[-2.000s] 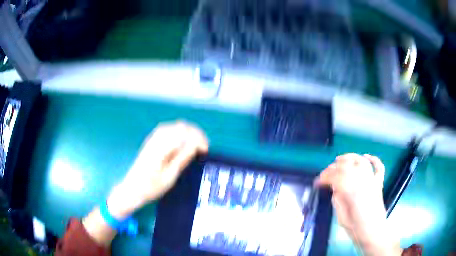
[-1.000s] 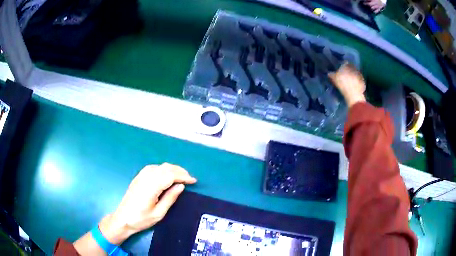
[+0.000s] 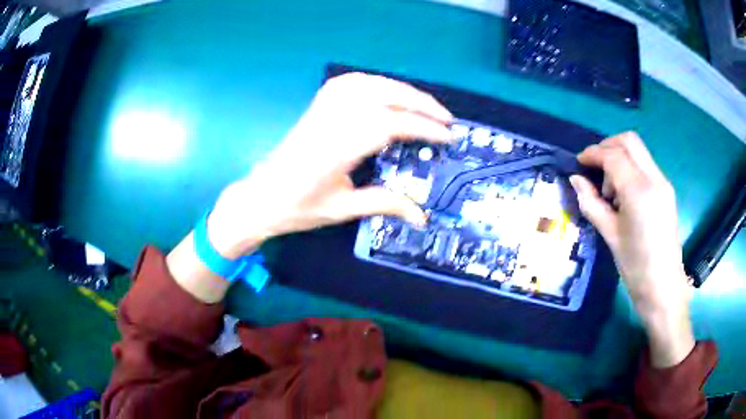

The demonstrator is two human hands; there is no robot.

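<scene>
The laptop chassis with its mainboard (image 3: 491, 237) lies slightly tilted on the black foam pad (image 3: 319, 282). A black heatsink with a bent heat pipe (image 3: 491, 170) lies across the upper part of the board. My right hand (image 3: 626, 192) pinches its right end between thumb and fingers at the board's upper right corner. My left hand (image 3: 327, 164), with a blue strap on the wrist, is spread over the board's left side. Its thumb tip touches near the heatsink's left end and its fingertips are at the top edge. Whether it grips the heatsink is unclear.
The black screw tray (image 3: 572, 49) with glinting dots sits behind the pad at the upper right. The white rail (image 3: 695, 78) runs behind it. A dark electric screwdriver-like tool (image 3: 724, 237) lies at the right edge. Another board on black foam (image 3: 26, 119) is at the far left.
My right hand has come back from the clear blister tray to the chassis with a black heatsink. My left hand has moved from beside the chassis onto its left side. The view has tilted down.
</scene>
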